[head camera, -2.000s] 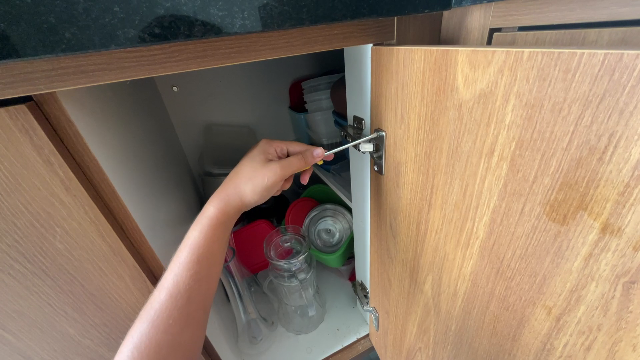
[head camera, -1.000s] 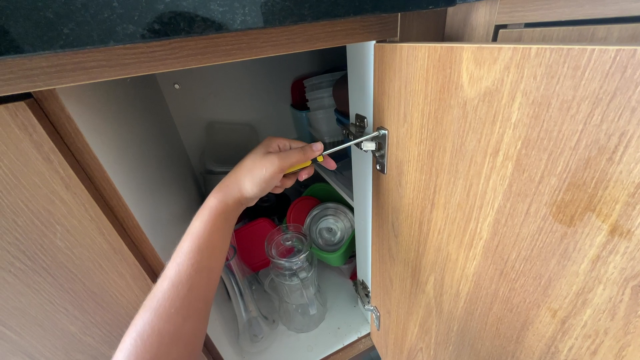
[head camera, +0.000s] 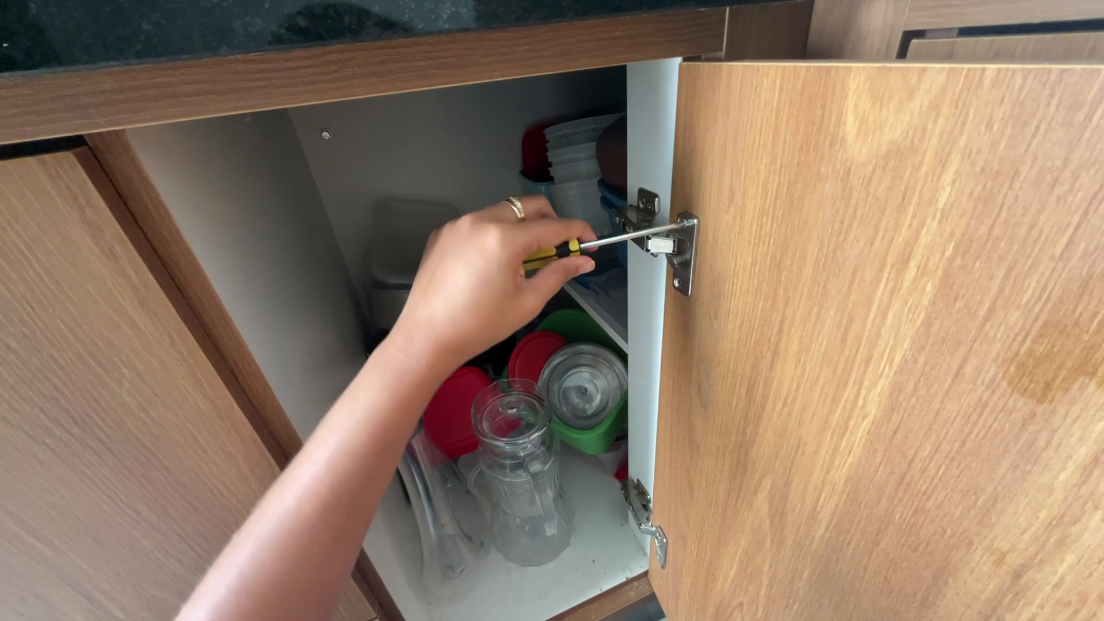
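My left hand (head camera: 496, 267), with a ring on one finger, grips the yellow and black handle of a screwdriver (head camera: 625, 236) between thumb and fingers. The metal shaft points right, and its tip is at the upper screw area of the metal cabinet hinge (head camera: 686, 254), by the inner edge of the open wooden door (head camera: 880, 328). A second hinge (head camera: 645, 520) sits lower on the same side. My right hand is out of view.
Inside the cabinet stand a glass jug (head camera: 522, 483), a red lid (head camera: 457, 412), a green container (head camera: 595, 435), a round glass dish (head camera: 584, 385) and stacked plastic tubs (head camera: 578, 159). A dark stone countertop (head camera: 216, 30) runs above. Another wooden door (head camera: 112, 388) is at the left.
The fingers of my left hand have shifted on the screwdriver handle, with more of the handle showing than two seconds ago. The tip stays at the upper hinge.
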